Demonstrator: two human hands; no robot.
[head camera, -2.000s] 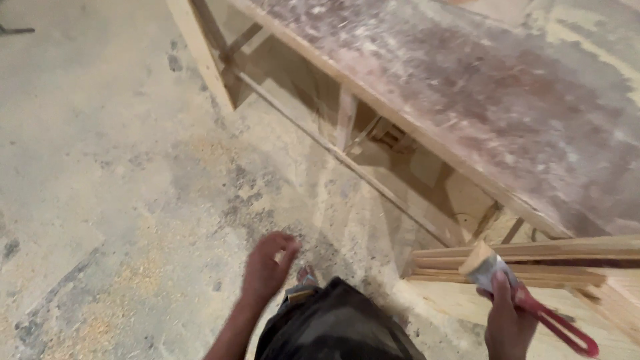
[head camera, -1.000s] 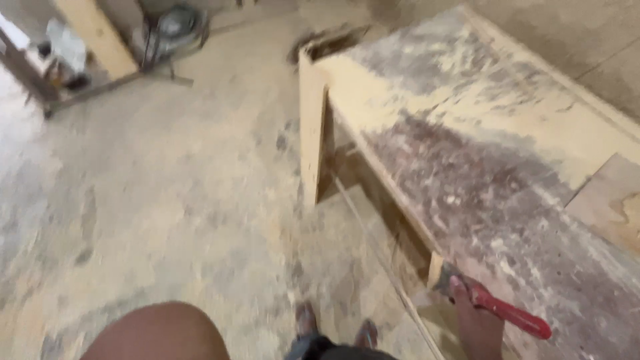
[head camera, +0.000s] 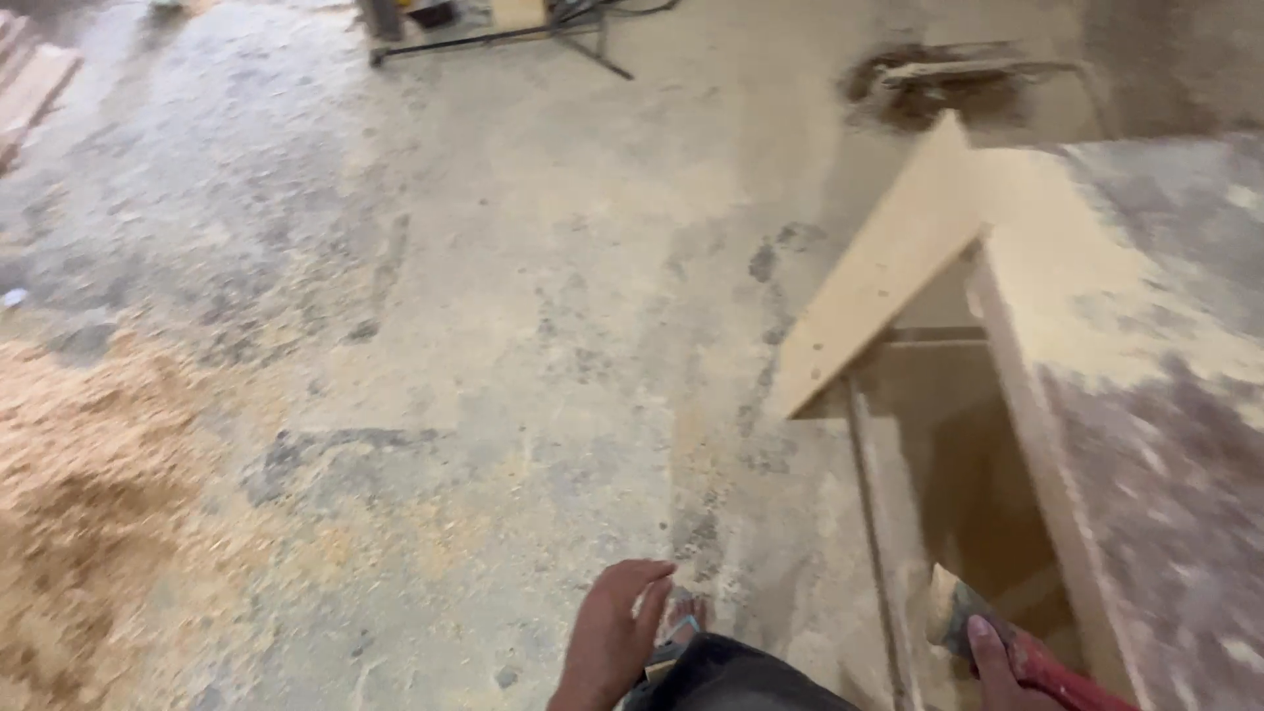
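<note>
My right hand (head camera: 992, 667), at the bottom right, grips a paintbrush (head camera: 1052, 671) with a red handle, a metal ferrule and pale bristles that point up and left. The brush is beside the long edge of a wooden workbench (head camera: 1155, 513), whose top is stained and dusty. My left hand (head camera: 617, 622) hangs low over the floor near the bottom middle, beside my dark clothing. Its fingers are slightly curled and nothing shows in them.
A sawdust pile (head camera: 89, 523) lies on the floor at left. The bench's wooden end leg (head camera: 879, 267) slants outward, with a lower rail (head camera: 879, 533) alongside. A metal frame (head camera: 494, 38) stands at the top, and boards (head camera: 30, 84) lie at upper left.
The view has swung widely. My left hand, out of sight one second ago, shows again at the bottom middle. The paintbrush stays in my right hand throughout.
</note>
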